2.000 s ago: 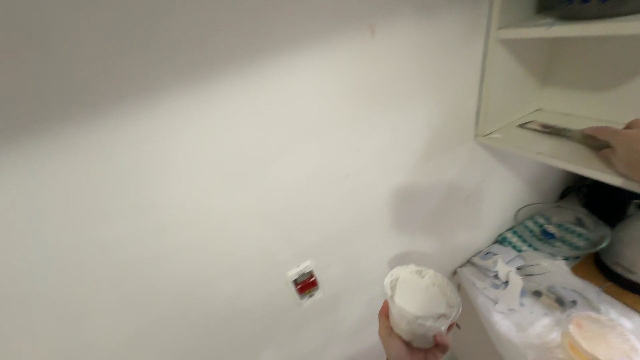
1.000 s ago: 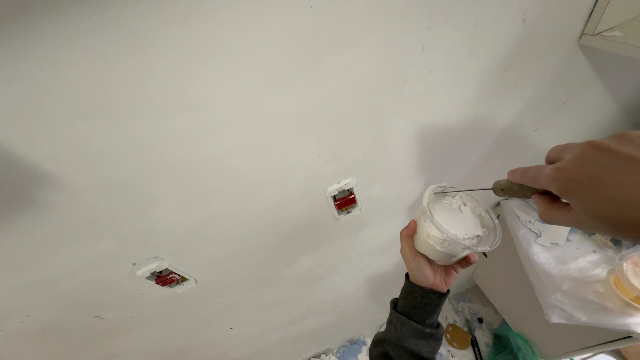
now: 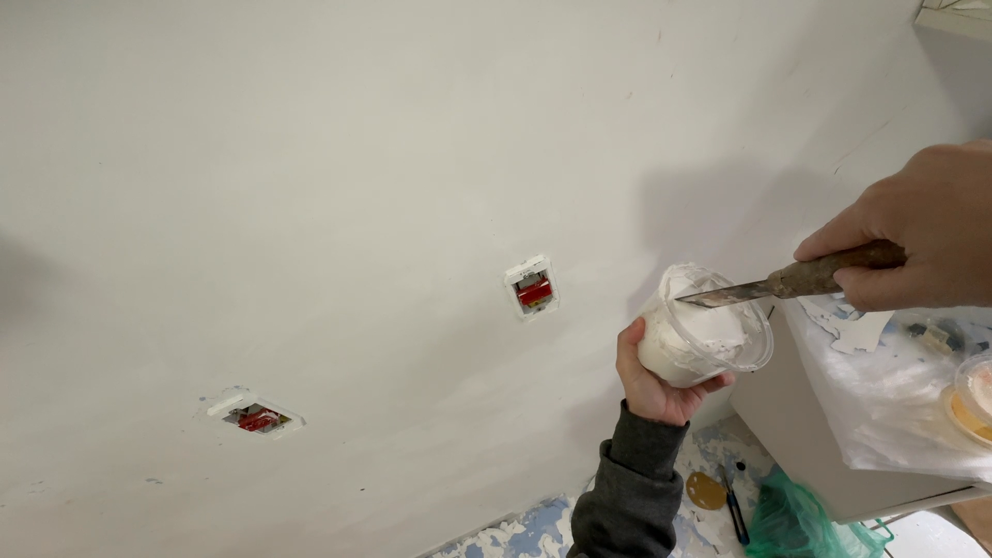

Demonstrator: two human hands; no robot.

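Note:
My left hand (image 3: 659,387), in a dark grey sleeve, holds a clear plastic tub (image 3: 756,353) from below, tilted to the right. White filler paste (image 3: 709,325) fills much of it. From the right, my right hand (image 3: 922,232) grips the worn wooden handle of a putty knife (image 3: 728,294), whose blade reaches over the tub's rim with its tip at the paste. Left of the tub, an open wall box (image 3: 533,291) shows red material inside. A second wall box (image 3: 257,418) like it lies lower left.
Plastic sheeting (image 3: 891,411) covers a cabinet at right, with paint flakes and a tub with orange contents (image 3: 973,403) on top. Below are a green plastic bag (image 3: 798,519), a blue-handled tool (image 3: 735,511) and peeled paint debris. A shelf corner (image 3: 957,19) juts in upper right.
The putty knife was over the shelf two seconds ago and is now at the tub of paste. Since one second ago its blade has turned to show its flat side. The view has swung right-to-left and down.

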